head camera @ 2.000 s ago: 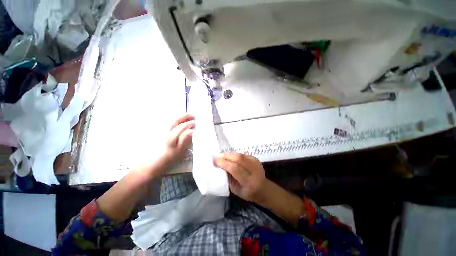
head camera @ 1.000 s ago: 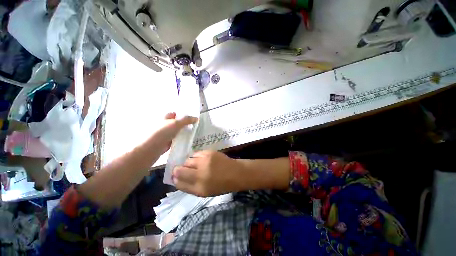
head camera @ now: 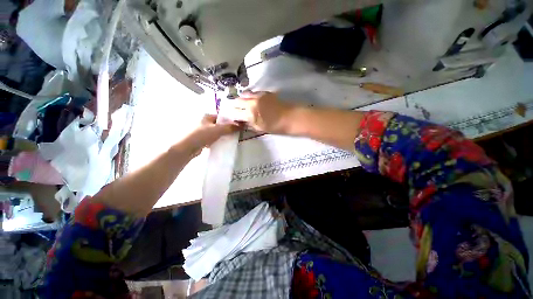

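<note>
A white strip (head camera: 218,175) runs from below the sewing machine's presser foot (head camera: 231,91) over the table's front edge, its near end hanging above my lap. My left hand (head camera: 211,133) lies on the strip a little in front of the foot, fingers on its left side and top. My right hand (head camera: 261,112) is right beside the needle area, fingertips on the strip; the fingers hide the needle and the strip's far end. A fanned stack of white pieces (head camera: 234,239) lies on my checked lap cloth (head camera: 248,273).
The machine head (head camera: 263,20) spans the top. A dark pouch (head camera: 323,44) and a yellow-orange handle (head camera: 381,89) lie right of the needle. Ruled marks (head camera: 304,159) run along the table's front. Loose white scraps (head camera: 73,153) heap at the left.
My right hand has moved from the strip's near end up to the presser foot. My left hand stays on the strip, slightly nearer the foot. The strip's near end now hangs free.
</note>
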